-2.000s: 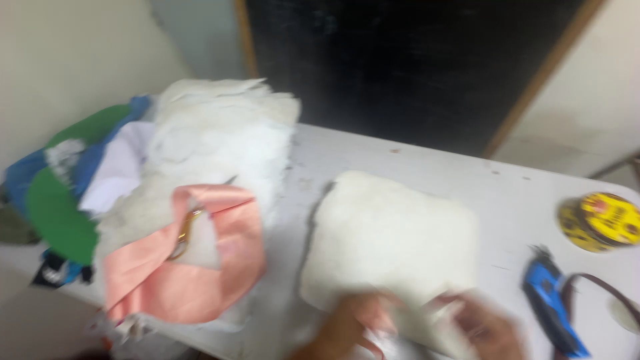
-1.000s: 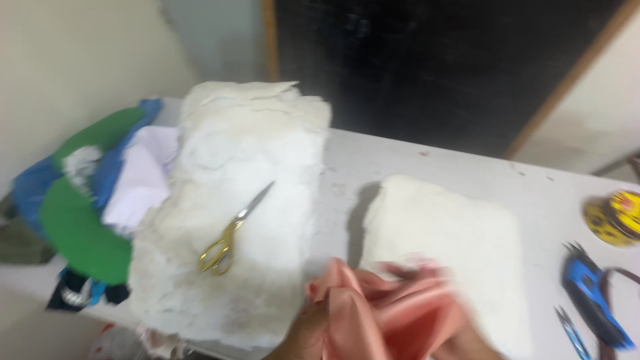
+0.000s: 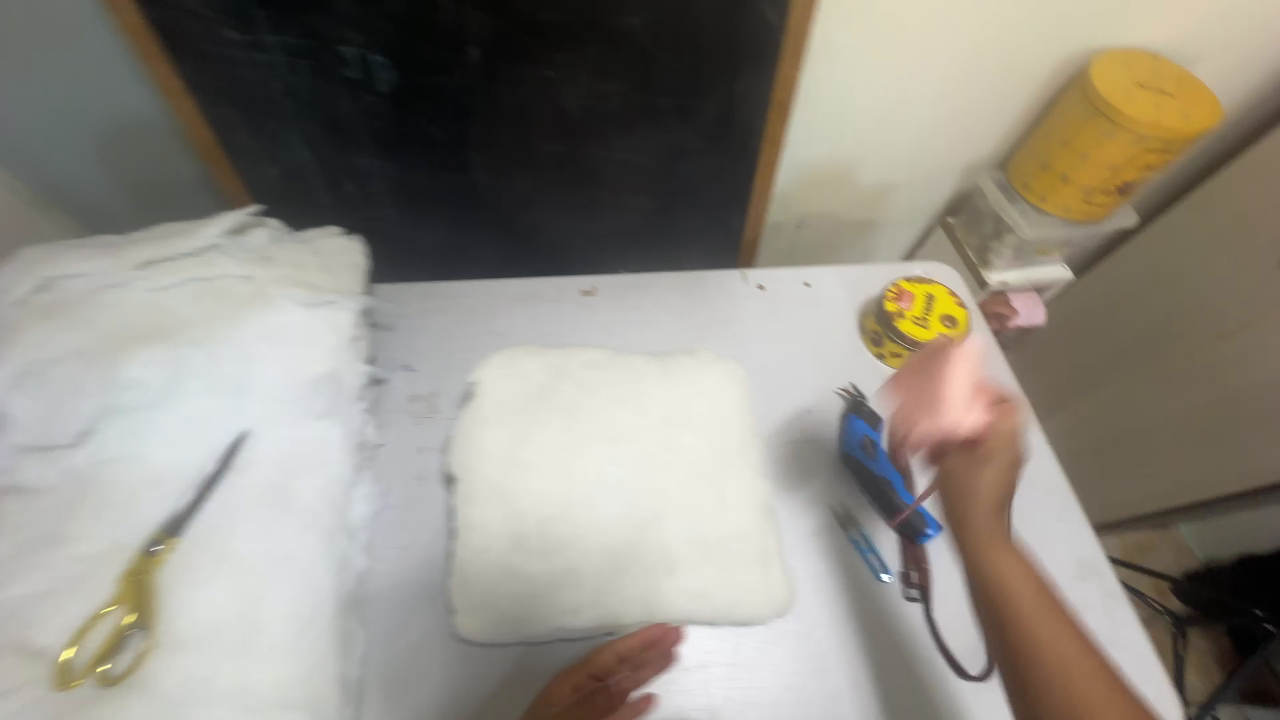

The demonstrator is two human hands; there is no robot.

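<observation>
A square white padded piece of batting lies flat on the table. My left hand is at its near edge, fingers extended, holding nothing. My right hand, blurred by motion, is shut on a bunched piece of pink satin fabric over the table's right side. Beneath and beside it lie a blue and black electric hair clipper or similar tool, small blue thread snips and a brown strap with a buckle. Gold-handled scissors rest on a stack of white batting at the left.
A round yellow tin stands near the table's far right corner. Beyond that corner, a yellow container sits on a pale plastic stand. A dark board with a wooden frame is behind the table.
The pink fabric has moved from in front of the batting square to the right side, in my right hand. My left hand has let go of it. The view has swung right.
</observation>
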